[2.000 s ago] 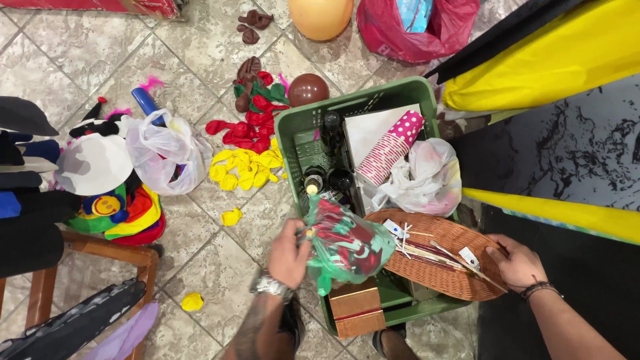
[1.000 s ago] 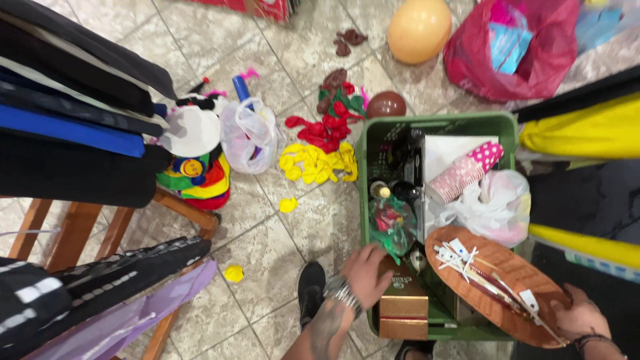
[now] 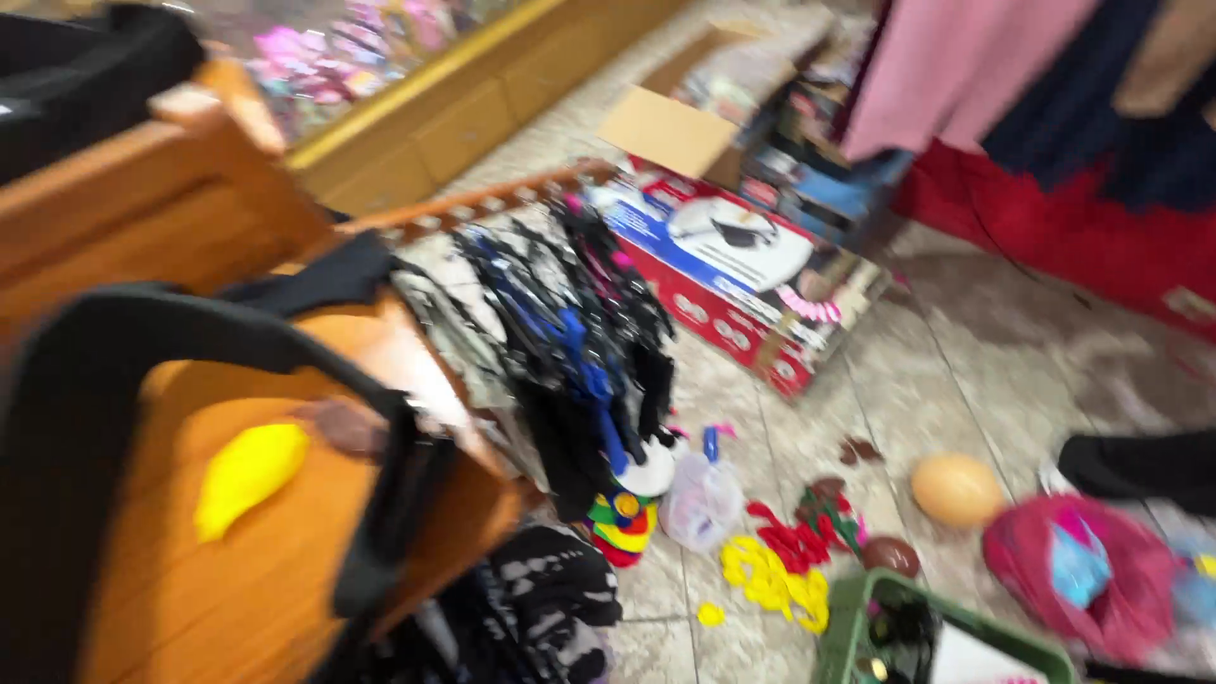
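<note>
Neither of my hands shows in the head view now. At the bottom right, the green plastic crate (image 3: 841, 622) is cut off by the frame edge; a white flat item (image 3: 974, 657) and dark bottles are inside. Beside it on the tiles lie yellow balloons (image 3: 774, 579), red balloons (image 3: 793, 541) and an inflated brown balloon (image 3: 890, 557). An inflated orange balloon (image 3: 957, 489) sits near a pink plastic bag (image 3: 1078, 579). A yellow deflated balloon (image 3: 252, 475) rests on the wooden chair seat. The wicker tray is out of view.
A wooden chair (image 3: 313, 560) with a black strap (image 3: 57, 380) over it fills the left. Behind it stands a rack of hanging clothes (image 3: 570, 351). A red and blue carton (image 3: 722, 275), an open cardboard box (image 3: 665, 128) and a white plastic bag (image 3: 701, 503) stand on the floor.
The view has swung far to the left and up, blurring the picture. Both hands and the wicker tray, seen over the crate before, are out of view.
</note>
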